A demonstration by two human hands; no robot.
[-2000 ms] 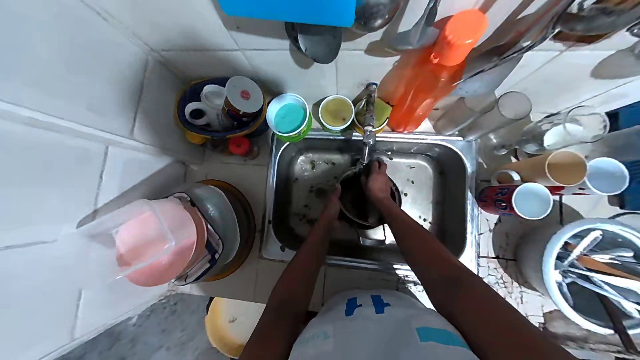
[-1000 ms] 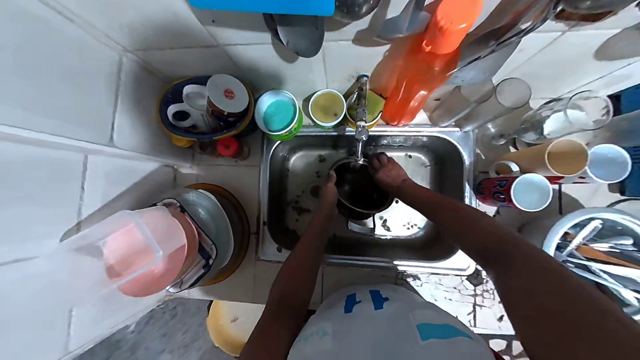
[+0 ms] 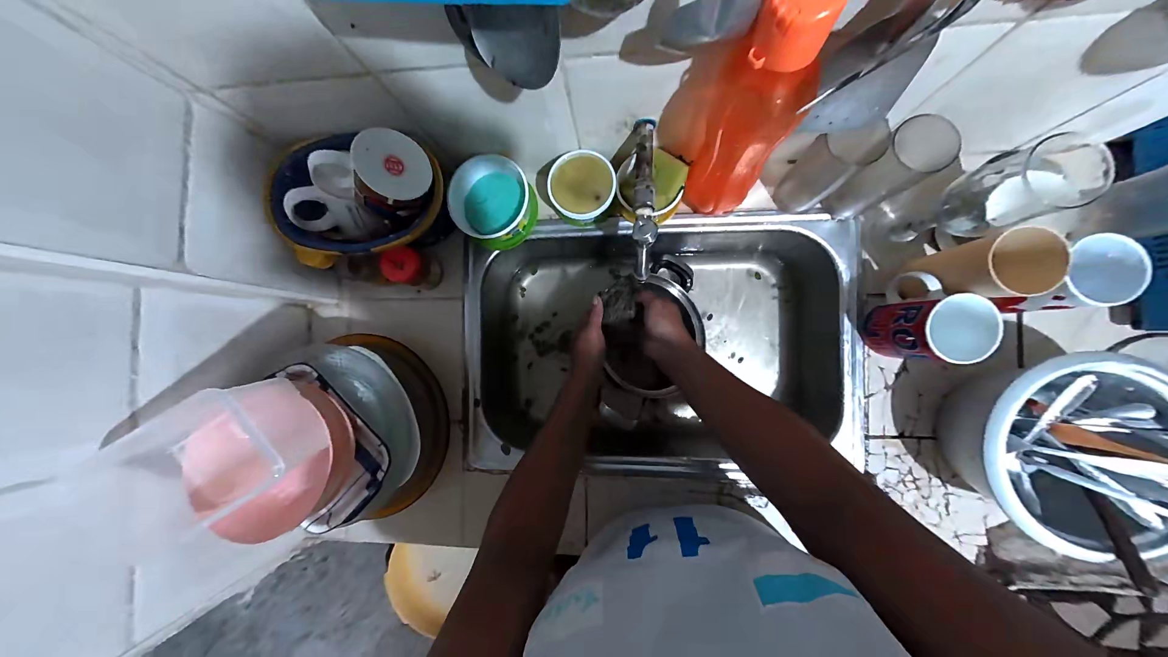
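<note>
A dark round pot with a metal rim (image 3: 686, 304) is held over the steel sink (image 3: 803, 365), below the tap (image 3: 644, 182). Dark bits are scattered on the sink floor. My left hand (image 3: 590, 339) is at the pot's left side, its thumb beside a dark, rough scouring pad or clump (image 3: 620, 303); whether it grips the pot or the pad is unclear. My right hand (image 3: 663, 321) reaches inside the pot's rim, its fingers partly hidden. Below the pot, a shiny object (image 3: 622, 404) shows in the sink; its kind cannot be told.
Tubs (image 3: 494, 203) and an orange bottle (image 3: 753, 119) line the back edge. Glasses (image 3: 926, 144), cups (image 3: 964, 328) and a cutlery container (image 3: 999, 456) stand at right. At left are a basin of mugs (image 3: 297, 233), a red-capped jar (image 3: 401, 265) and stacked bowls (image 3: 257, 461).
My right hand has moved from the pot's right rim to its inside. The pot's rim now faces up more plainly, and a dark pad or clump shows between my hands.
</note>
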